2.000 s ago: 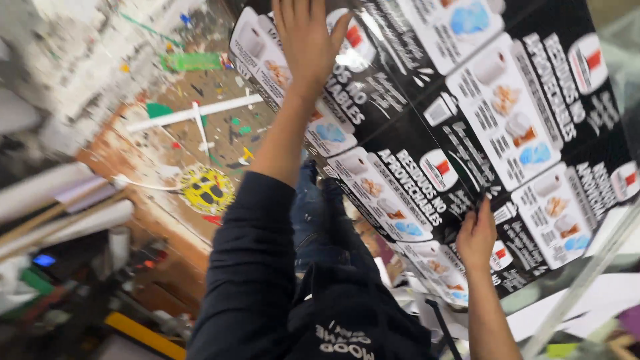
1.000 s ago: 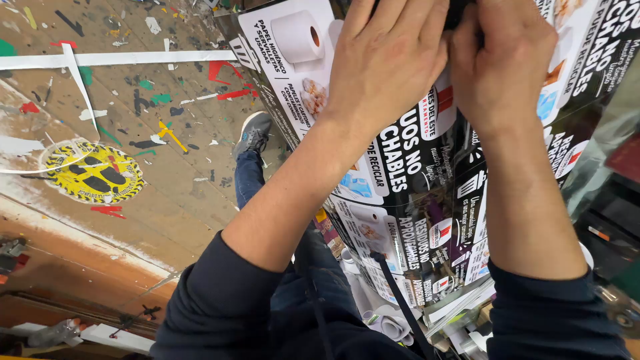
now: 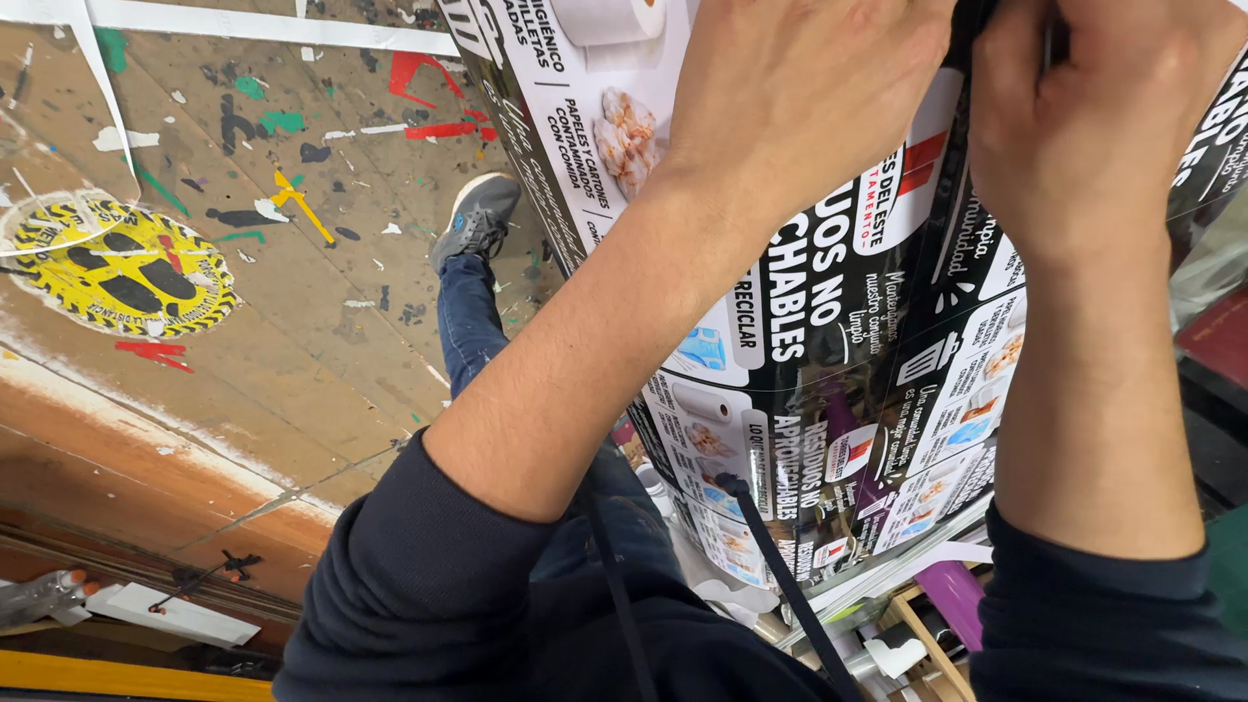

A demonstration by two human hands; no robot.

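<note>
A large glossy printed sheet, black and white with pictures of paper rolls and crumpled paper, bends down in front of my body. My left hand lies over its upper part, fingers cut off by the top edge of the view. Close on its right, my right hand has its fingers curled at the sheet; the fingertips are out of view. A dark strip shows between the two hands. Whether either hand grips the sheet is hidden.
Scraps of coloured vinyl and a round yellow floor sticker lie on the floor at left, with long white strips. My shoe stands beside the sheet. Bottles lie at lower left; a purple roll is below the sheet.
Two seconds ago my hands were far apart on the sheet; since one second ago they are close together at its upper part. The view has moved a lot.
</note>
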